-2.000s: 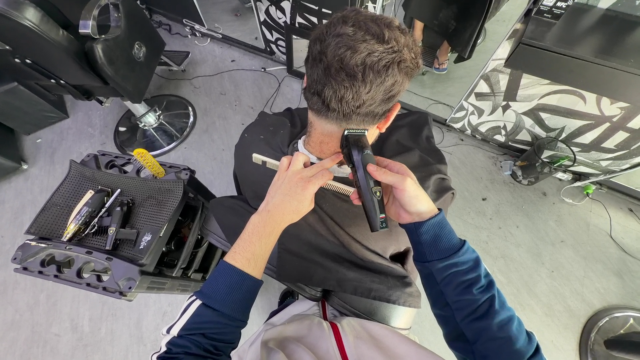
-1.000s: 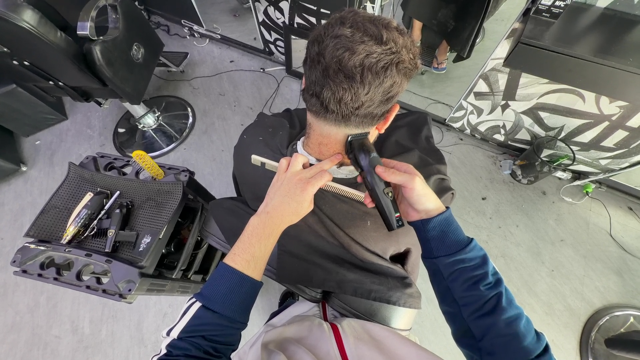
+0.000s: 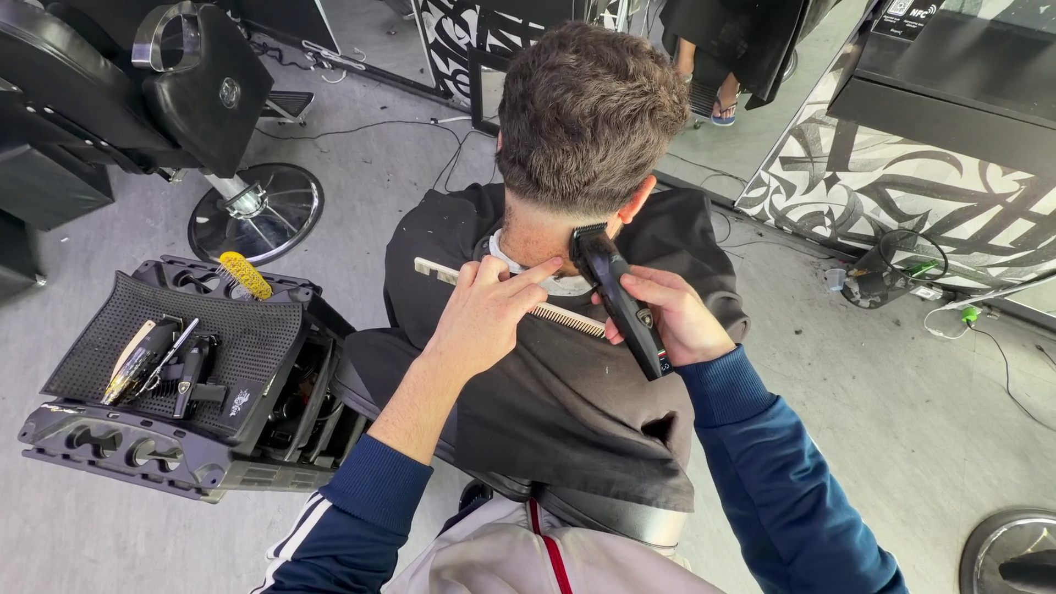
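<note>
A seated person with short dark hair (image 3: 590, 115) has their back to me and wears a black barber's cape (image 3: 544, 404). My right hand (image 3: 672, 313) grips a black cordless hair clipper (image 3: 623, 305), its toothed head up against the right side of the person's nape. Between the fingers and palm of my left hand (image 3: 487, 318) is a pale barber comb (image 3: 569, 319), slanting across the cape below the neck. My left fingertips reach to the nape beside the clipper. A white strip (image 3: 565, 285) shows around the neck, partly behind my hands.
At left, a black tool trolley (image 3: 124, 445) carries more clippers (image 3: 144, 359), scissors (image 3: 171, 355) and a yellow brush (image 3: 245, 275). Behind it stands a black barber chair (image 3: 206, 91). Cables, a wire bin (image 3: 887, 268) and a patterned counter (image 3: 907, 181) lie right. Another person's foot (image 3: 726, 99) shows in a mirror.
Two seconds ago the clipper stood more upright with its flat face toward me; it is now turned and slanted, its lower end farther right. My left hand and the comb have hardly moved.
</note>
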